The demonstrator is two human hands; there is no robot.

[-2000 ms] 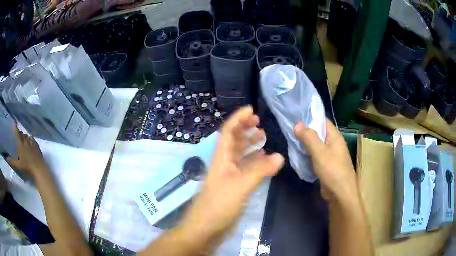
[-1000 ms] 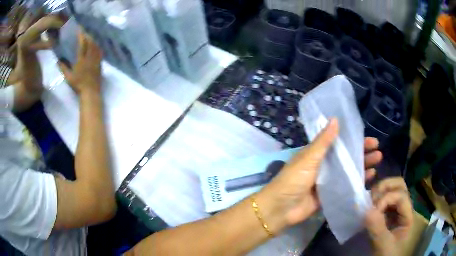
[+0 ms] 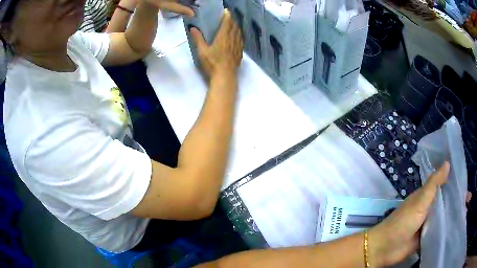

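Observation:
My left hand (image 3: 407,230), with a gold bracelet on the wrist, holds a whitish translucent pouch (image 3: 449,209) upright at the right edge. Its thumb lies on the near face and fingertips show past the far side. Whatever the pouch holds cannot be made out. A sliver of skin at the bottom right corner, beside the pouch, may be my right hand (image 3: 472,260); its grip is hidden. A pale blue retail box (image 3: 334,222) printed "MINI FAN" lies on the white sheet (image 3: 293,188), partly behind my left hand and forearm.
A co-worker in a white shirt (image 3: 78,162) sits at left, both hands at a box (image 3: 209,23). Several open boxes (image 3: 340,57) stand upright on the white-covered bench. Small round parts (image 3: 395,152) lie behind my sheet. Dark moulded cups (image 3: 418,86) stand at upper right.
The view has swung left, bringing the co-worker into full view and shifting the bench rightward. My left hand still holds the pouch. My right hand has gone almost out of the picture.

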